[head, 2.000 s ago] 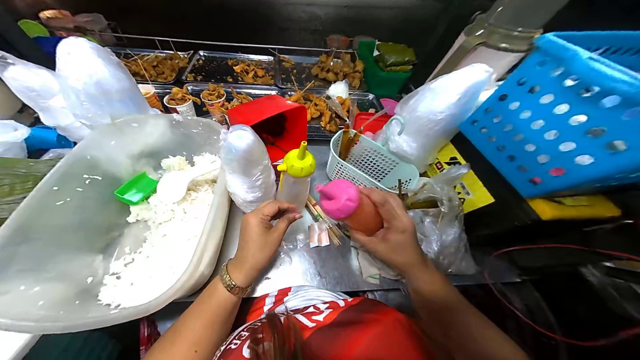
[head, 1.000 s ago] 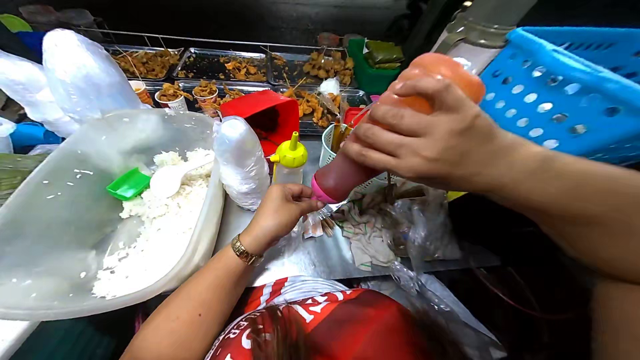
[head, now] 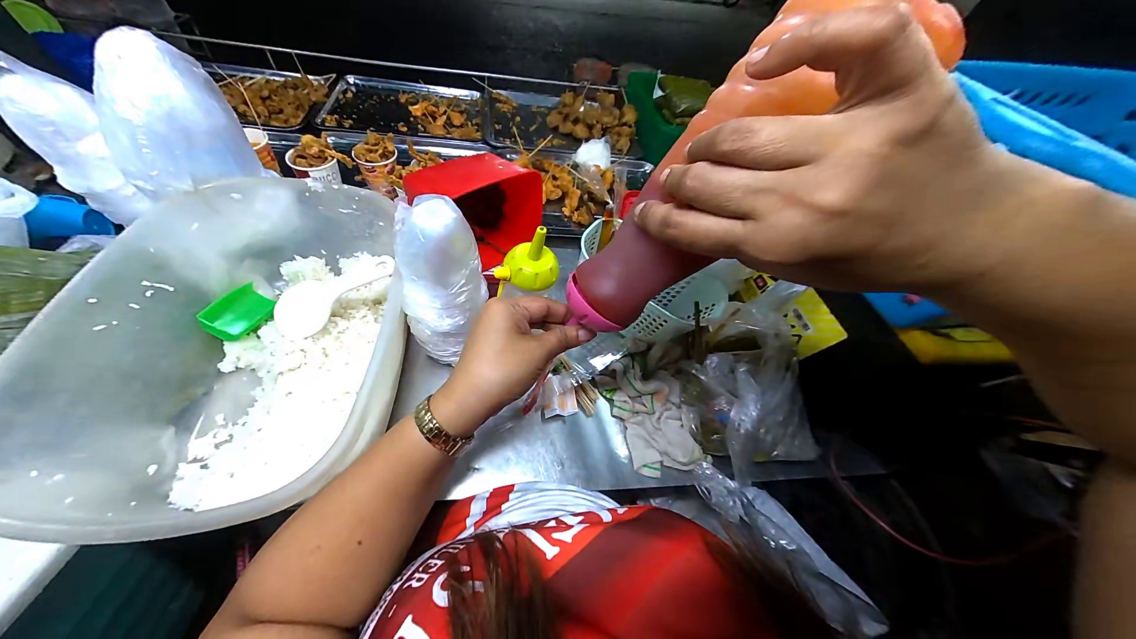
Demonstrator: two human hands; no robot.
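My right hand (head: 799, 151) is wrapped around a large sauce squeeze bottle (head: 643, 266), tilted with its pink cap down and its orange-tinted base up at the right. My left hand (head: 519, 351) has thumb and fingers together at the pink cap's lower end; the nozzle and whatever the fingers pinch there are hidden. Just behind the left hand stands a squeeze bottle with a yellow cap (head: 530, 264). A stack of plastic-wrapped white cups (head: 437, 275) stands left of it, and a red container (head: 479, 200) lies tipped behind.
A translucent tub (head: 71, 373) of rice (head: 293, 399) with a green scoop (head: 235, 311) and a white spoon (head: 306, 306) fills the left. Metal trays (head: 404, 106) of fried food line the back. A cloth (head: 657, 426), a mint basket (head: 683, 306) and a blue crate (head: 1056, 106) are at right.
Two seconds ago the pink-capped bottle was lower, its cap pointing up and left, apart from my left hand. My right hand has raised and tipped it, and the cap now meets my left fingers.
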